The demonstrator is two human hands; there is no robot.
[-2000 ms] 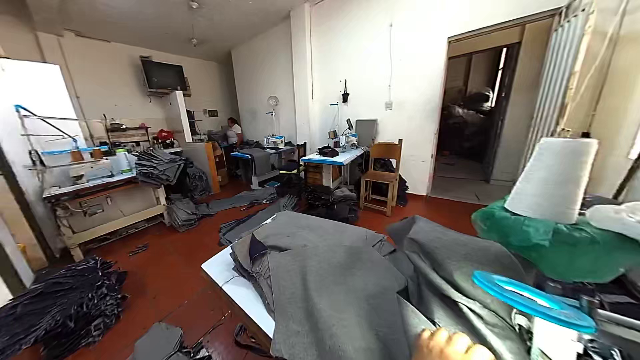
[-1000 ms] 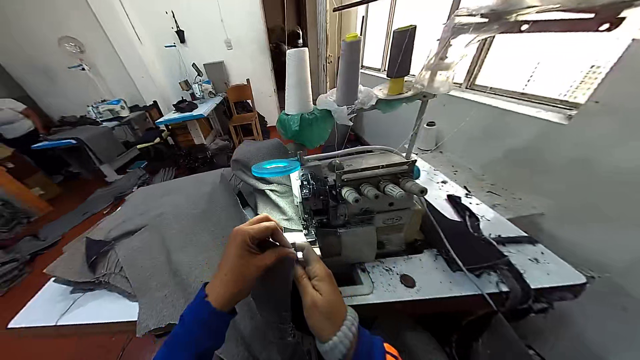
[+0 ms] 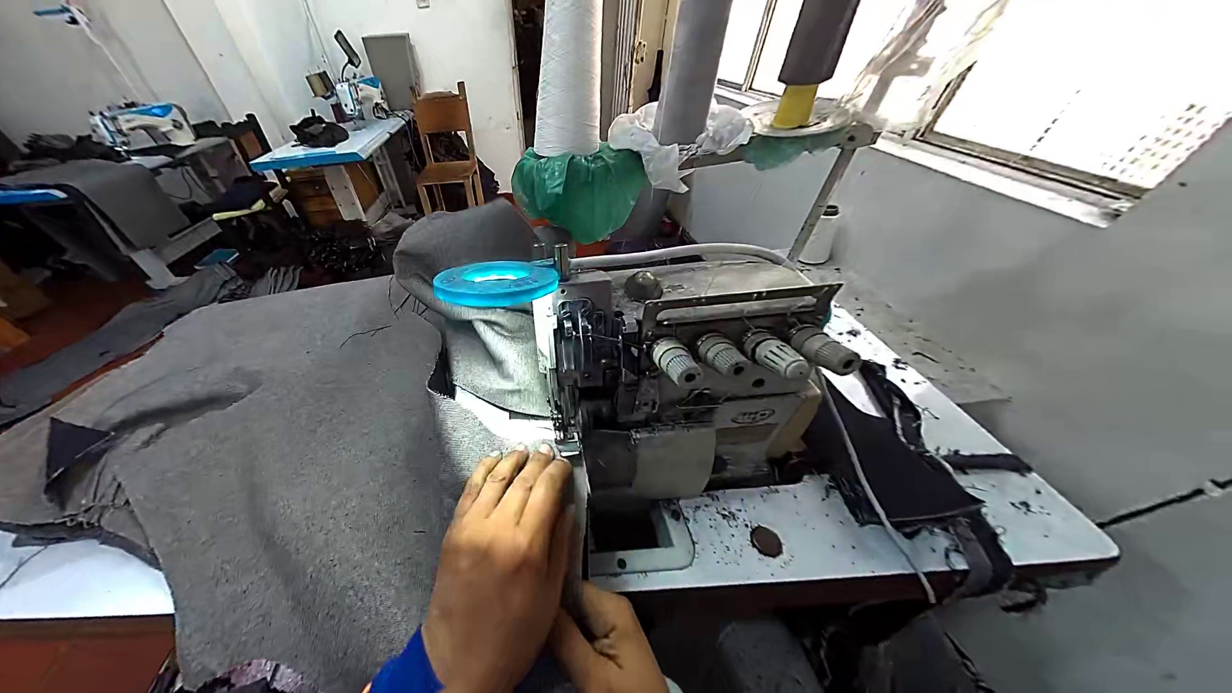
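Observation:
In the head view, my left hand (image 3: pixel 500 568) lies palm down on the grey fabric (image 3: pixel 318 462), its fingertips just in front of the presser foot (image 3: pixel 568 446) of an overlock sewing machine (image 3: pixel 712 385). My right hand (image 3: pixel 611 640) is lower down, at the fabric's near edge, partly behind my left hand; its fingertips are hidden, with cloth between its fingers as far as I can tell. The fabric spreads left over the white table. A lit blue ring lamp (image 3: pixel 496 284) sits above the needle area, left of the machine's tension knobs (image 3: pixel 756 354).
Thread cones (image 3: pixel 570 77) stand behind the machine, one on green plastic. Dark fabric scraps (image 3: pixel 890 462) and lint lie on the white tabletop (image 3: pixel 799 539) at right. A grey wall and window (image 3: pixel 1068 96) border the right. A wooden chair (image 3: pixel 448 144) and other sewing tables stand behind.
The view has swung right and down to the machine. Since one second ago, my left hand has gone from pinching at the fabric's edge to lying flat on it; my right hand has moved lower.

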